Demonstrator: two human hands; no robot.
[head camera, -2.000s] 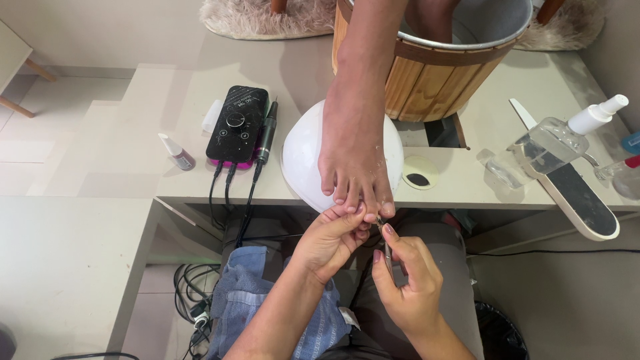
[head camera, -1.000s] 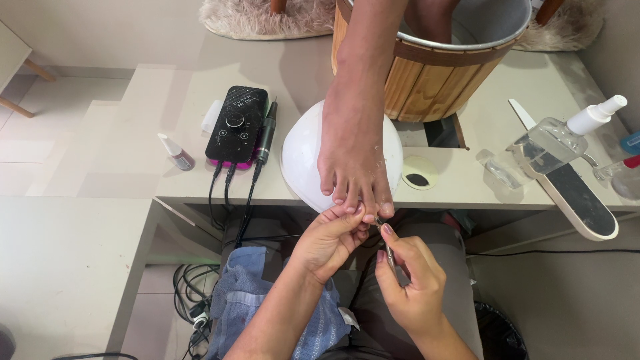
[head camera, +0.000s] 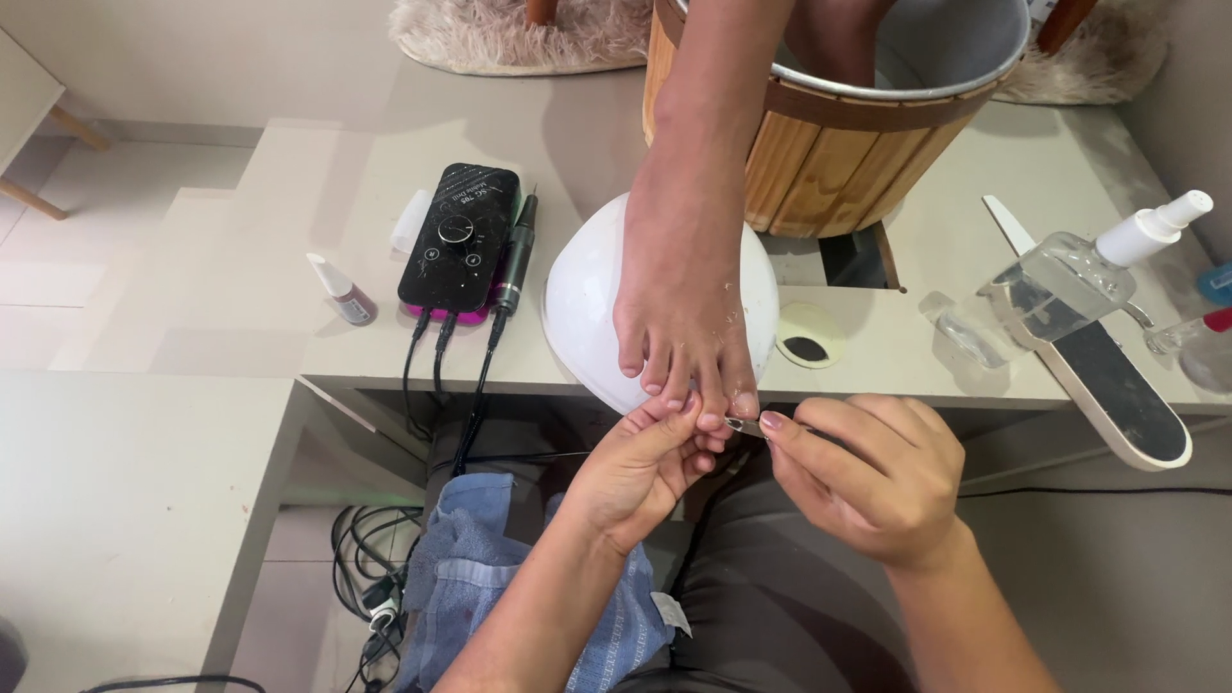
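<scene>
Another person's bare foot rests on a white domed footrest, toes toward me, with small pale flakes near the big toe. My left hand pinches one of its smaller toes between thumb and fingers. In my right hand is a small metal nipper, most of it hidden by the fingers; its tip lies at the toe next to the big toe. The person's other foot is inside a wood-slatted metal tub, its lower part hidden.
On the left of the counter are a nail drill unit, its handpiece and a small bottle. A clear spray bottle and a foot file lie right. A blue towel covers my lap; cables hang lower left.
My right hand has turned slightly, and the nipper is now tilted more sideways at the toe. My left hand keeps its hold, and the foot stays on the footrest.
</scene>
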